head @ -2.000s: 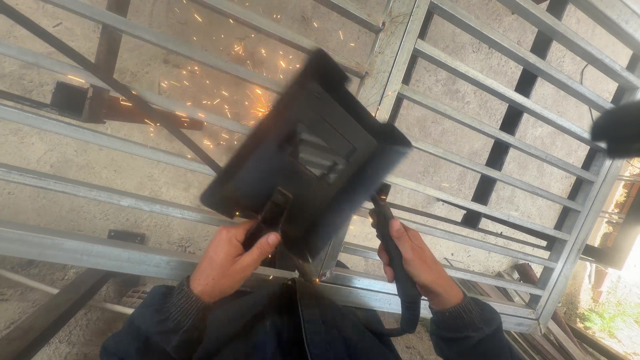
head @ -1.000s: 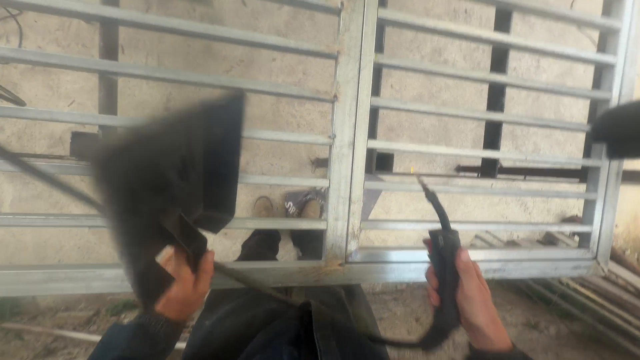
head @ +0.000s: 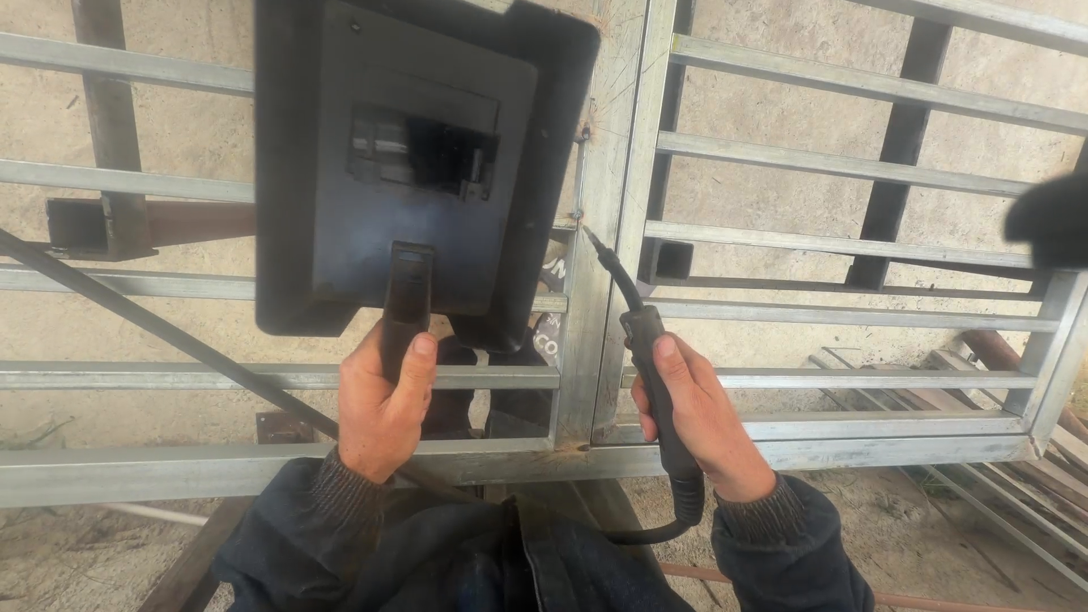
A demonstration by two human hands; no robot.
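My left hand (head: 387, 404) grips the handle of a black hand-held welding shield (head: 425, 221), which is raised over the left part of a galvanized steel frame (head: 595, 340). My right hand (head: 701, 408) is closed around the handle of a MIG welding torch (head: 659, 382). The torch's nozzle tip points up and left, at or close to the frame's central upright, near a joint with a crossbar. Brown scorch marks and small welds show along that upright. The torch cable curves down and left past my jacket.
Dark steel supports (head: 901, 153) lie beneath the frame, one square tube (head: 81, 228) with its end showing at left. A black cable (head: 170, 327) crosses the left bars. Metal lengths (head: 1011, 510) lie on the ground at lower right. A dark rounded object (head: 1050, 221) shows at the right edge.
Sparks flew beyond the shield two seconds ago; none show now. Since one second ago the shield has come up and right, and the torch tip has moved left to the central upright.
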